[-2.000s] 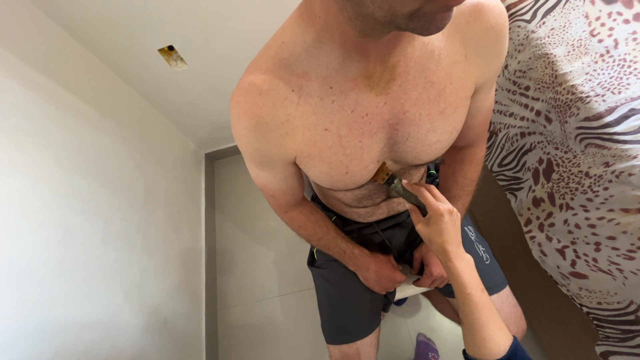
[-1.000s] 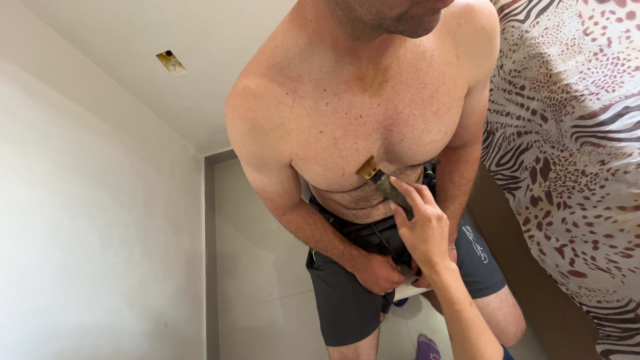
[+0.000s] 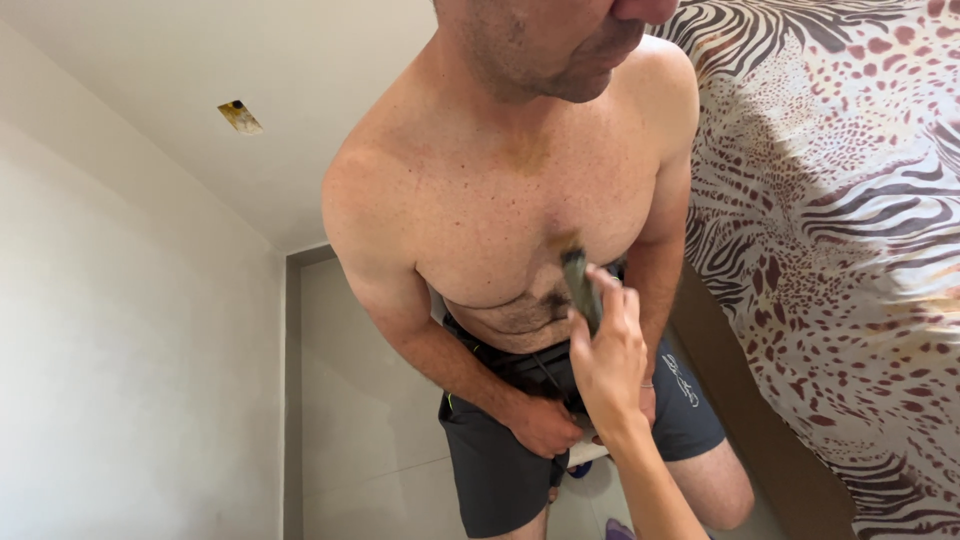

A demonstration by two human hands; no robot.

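Note:
A person (image 3: 480,217) sits bare-chested facing me, in dark shorts (image 3: 491,472), with both hands resting at the lap. My right hand (image 3: 611,352) reaches in from the bottom and is shut on a dark hair clipper (image 3: 582,289). The clipper's gold-coloured head is blurred and lies at the middle of the person's chest. Dark hair shows on the belly just below it, and a patch of hair is visible below the neck. My left hand is outside the view.
A bed or couch with an animal-print cover (image 3: 847,225) and a brown base (image 3: 780,427) stands at the right. On the left is a white wall (image 3: 135,300); an uncovered wall box (image 3: 240,118) shows in the wall behind. Pale tiles (image 3: 367,390) form the floor.
The clipper in my right hand has moved from the chest's lower part up to its middle since one second ago. The person's hands remain at the lap.

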